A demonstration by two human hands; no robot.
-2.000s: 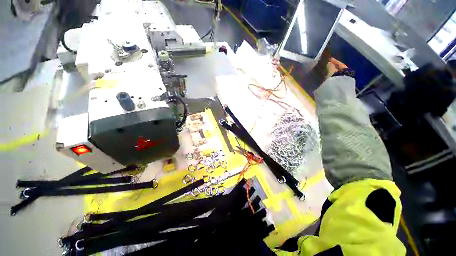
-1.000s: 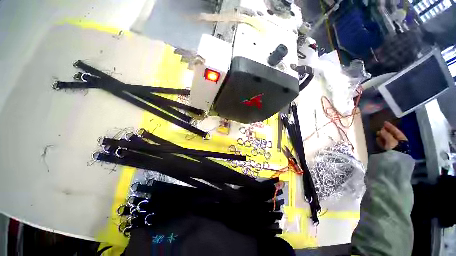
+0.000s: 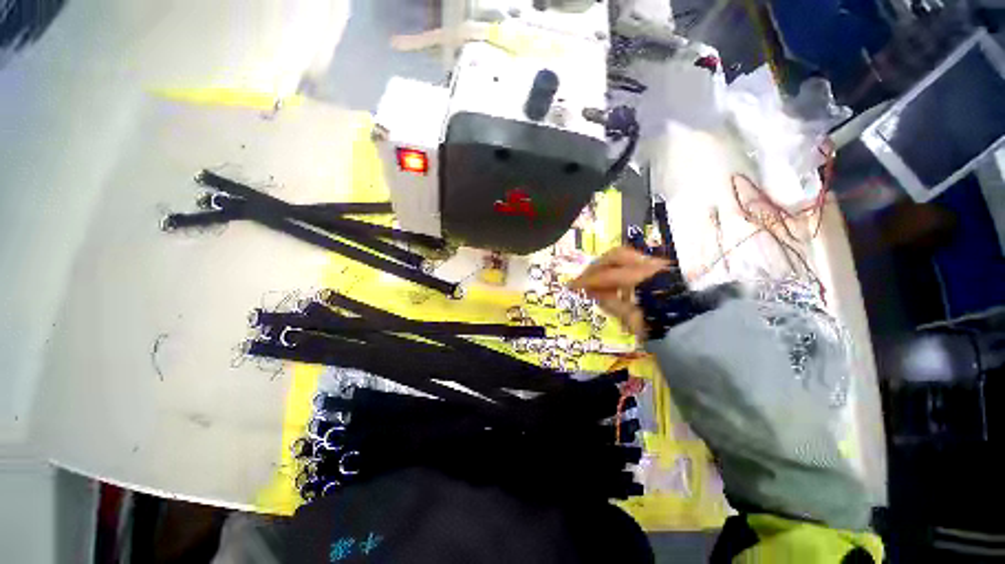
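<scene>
My right hand (image 3: pixel 619 283) is above the loose silver rings (image 3: pixel 557 336), just right of the sewing machine head (image 3: pixel 523 182). It is blurred, with its fingers pointing left, and I cannot tell whether it holds anything. My left hand is not in view. Black webbing straps (image 3: pixel 474 430) with silver rings at their left ends lie piled at the table's front edge. More straps (image 3: pixel 320 235) lie crossed to the left of the machine head. The needle area is hidden behind the dark cover.
A bag of silver hardware (image 3: pixel 810 342) lies on the right, partly behind my sleeve. Orange-red cord (image 3: pixel 777 215) lies tangled behind it. A framed screen (image 3: pixel 948 116) stands at the upper right. Yellow tape (image 3: pixel 226 97) marks the table (image 3: pixel 99 331).
My right hand has moved from the screen side at the right, leftward to the rings beside the machine. The camera view has shifted slightly since a second ago.
</scene>
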